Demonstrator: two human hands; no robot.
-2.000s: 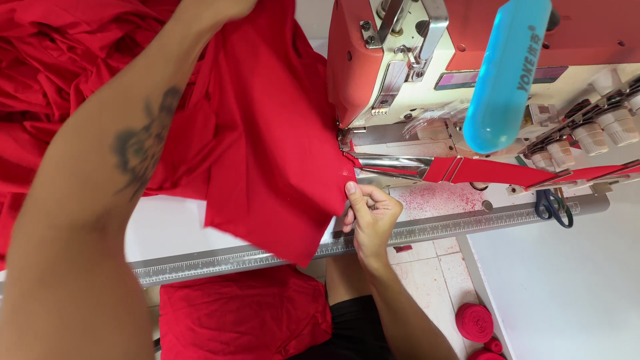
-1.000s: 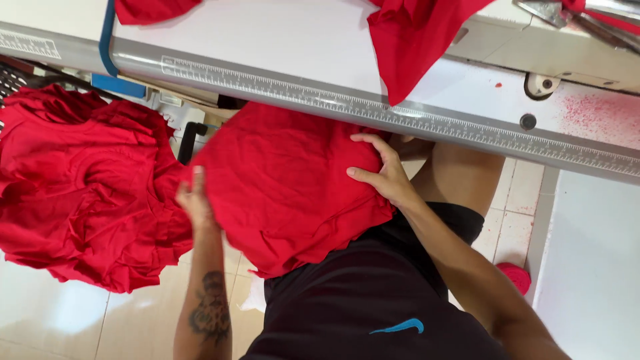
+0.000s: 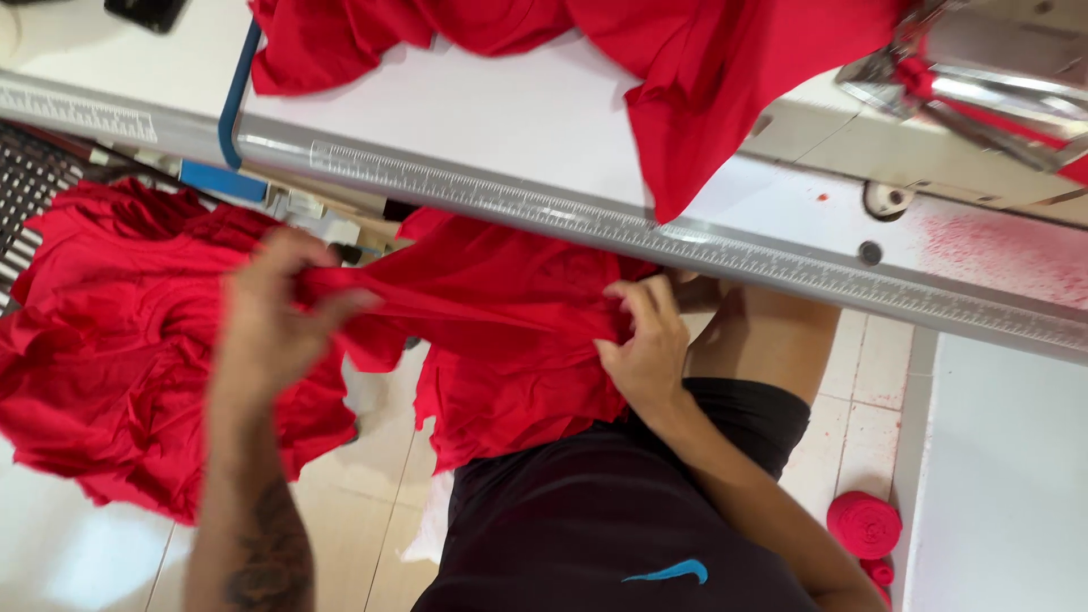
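Note:
My left hand (image 3: 285,310), blurred, grips the bunched left end of a red fabric piece (image 3: 476,297) and holds it stretched above my lap. The right end of that piece is pinched between the thumb and fingers of my right hand (image 3: 646,336). Under it, more red fabric (image 3: 518,408) lies on my lap, partly beneath the table edge. At the left, a large heap of red fabric (image 3: 144,340) rests on a black woven support. Another red cloth (image 3: 705,93) lies on the sewing table, one corner hanging over its ruler edge.
The table's grey edge carries a ruler strip (image 3: 544,208). A blue bar (image 3: 236,98) curves around that edge. At the upper right stands a sewing machine's metal binding guide (image 3: 1003,102) with red strip in it. A dark phone (image 3: 146,10) lies at upper left; a red fabric roll (image 3: 864,524) sits low right.
My hands have gone from the cloth at the machine to the fabric on my lap. Since one second ago, my left hand has lifted one piece's end toward the left heap. The view has shifted strongly.

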